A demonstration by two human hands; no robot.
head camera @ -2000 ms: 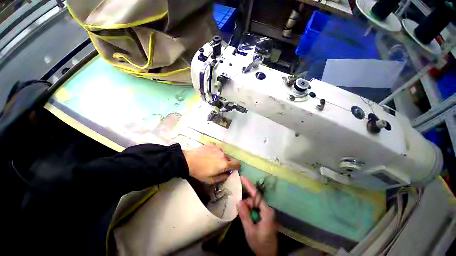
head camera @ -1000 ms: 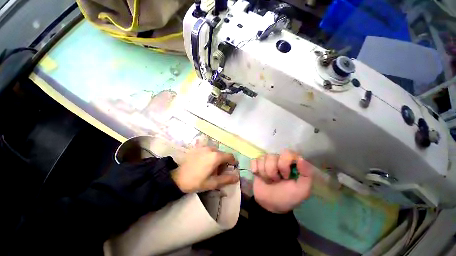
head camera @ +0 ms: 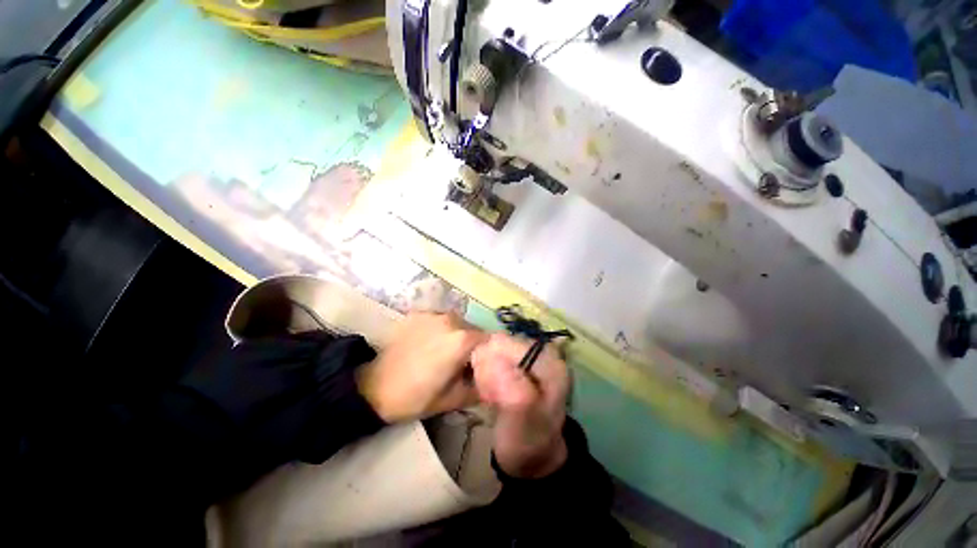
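Note:
The beige canvas bag (head camera: 348, 487) lies over my lap at the table edge, its open mouth facing up, with a thin dark line inside. My left hand (head camera: 423, 367) grips the bag's rim from above. My right hand (head camera: 522, 398) is closed right beside it, the two hands touching at the fingertips. A dark looped cord (head camera: 532, 330) sticks up from my right hand. What the fingertips pinch is hidden, and no green tool end shows.
The white sewing machine (head camera: 654, 203) stands just beyond my hands, its presser foot (head camera: 485, 203) over the bed. A khaki bag heap with yellow edging (head camera: 321, 37) lies at the table's back left. The green table (head camera: 686, 450) has a pale yellow taped border.
My right hand, drawn away to the right a second ago, is back against my left hand and turned. The dark cord loops now show above it. The view has moved closer to the machine.

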